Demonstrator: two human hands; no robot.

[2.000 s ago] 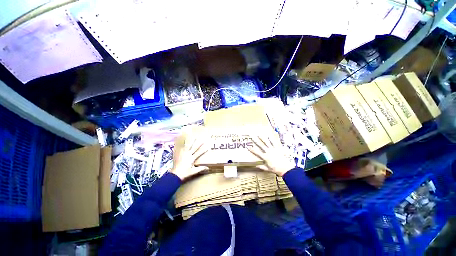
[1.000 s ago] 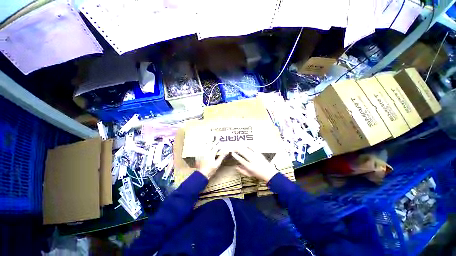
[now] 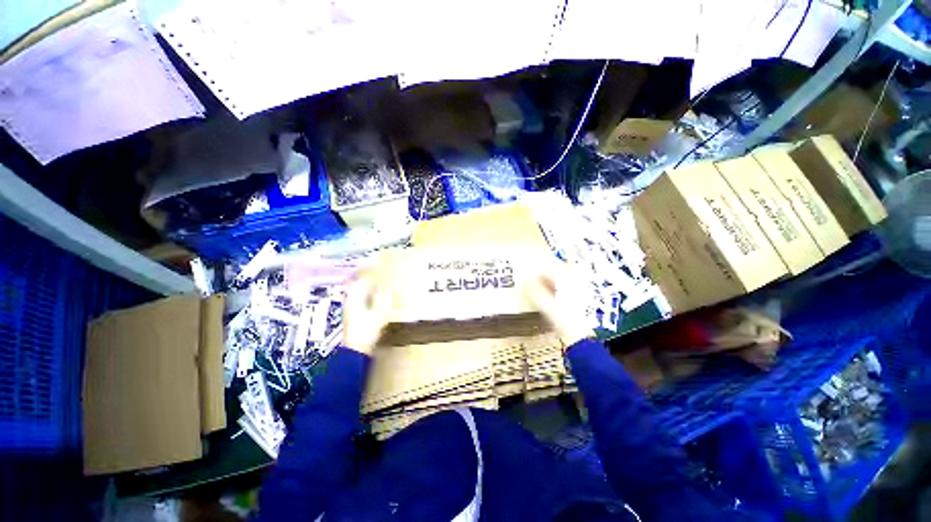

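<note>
A closed brown carton with "SMART" print lies on the flattened carton stack in front of me. My left hand is at the carton's left end and my right hand at its right end. Both hands are blurred, and they hold the carton between them. The carton's near side looks shadowed. Its contents are hidden.
Small white and silver pieces lie heaped on both sides. Packed cartons stand in a row at right. A cardboard pad lies left. Blue bins stand at the back, a blue crate at lower right. Paper sheets hang above.
My hands have moved apart from the middle of the carton's near edge to its two ends. The carton's "SMART" face remains visible.
</note>
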